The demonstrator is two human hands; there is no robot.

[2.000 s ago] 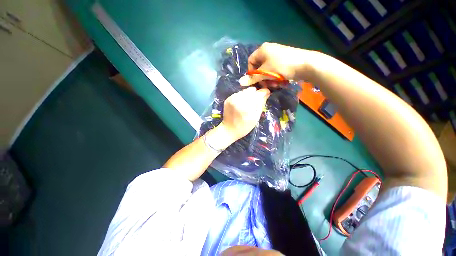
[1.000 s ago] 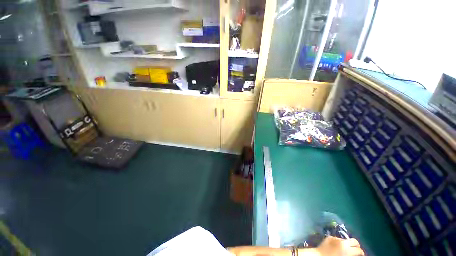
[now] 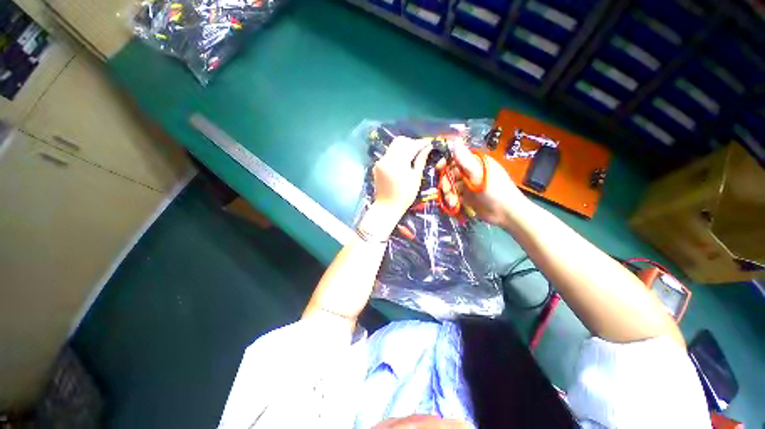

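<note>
A clear plastic bag (image 3: 436,285) full of black cables with red, yellow and white plugs lies in front of me. My left hand (image 3: 400,178) is over the bag's upper part, its fingers closed on a black cable (image 3: 435,157); whether it also grips plastic is unclear. My right hand (image 3: 491,194) is beside it, holding scissors (image 3: 450,188) by orange-red handles. Their blades are hidden among hands and cables.
An orange test board (image 3: 575,172) with a black box lies behind right. A steel rule (image 3: 268,178) runs along the bench edge. Another cable bag (image 3: 201,33) is far left. A cardboard box (image 3: 700,218), multimeter (image 3: 671,293) and phone (image 3: 713,369) are right.
The view has swung back down from the cabinets to the bag. Both hands are in sight again. Compared with the oldest frame, the scissor handles hang lower, below my right fingers.
</note>
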